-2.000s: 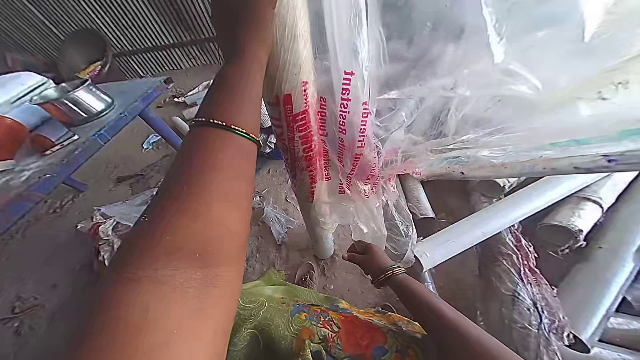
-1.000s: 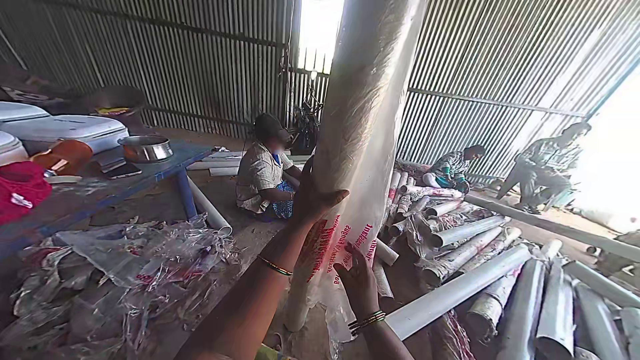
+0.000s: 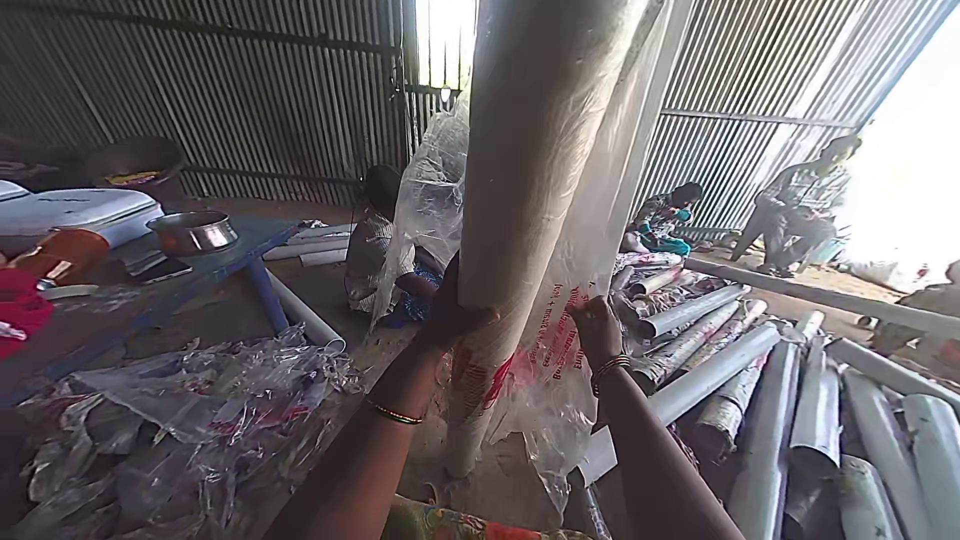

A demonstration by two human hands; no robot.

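A thick pale tube [image 3: 525, 150], upright and slightly tilted, stands on the ground in front of me and runs out of the top of the view. My left hand [image 3: 457, 311] grips its left side, with the thumb across the front; the fingers behind it are hidden. Clear plastic film [image 3: 555, 352] with red print hangs from the tube's right side. Its edge is pinched in the closed fingers of my right hand [image 3: 598, 326]. More loose clear film [image 3: 431, 195] billows on the tube's left, in front of a seated person.
Crumpled plastic film [image 3: 202, 420] heaps at the lower left, beside a blue table [image 3: 225, 274] bearing a steel pot [image 3: 193, 231]. Many pipes [image 3: 765, 427] lie at the right. One person [image 3: 371, 255] sits behind the tube; others [image 3: 802, 202] sit farther right.
My right hand, with fingers spread on the film one second ago, has closed on it and pulled it out to the right. Loose film now shows left of the tube.
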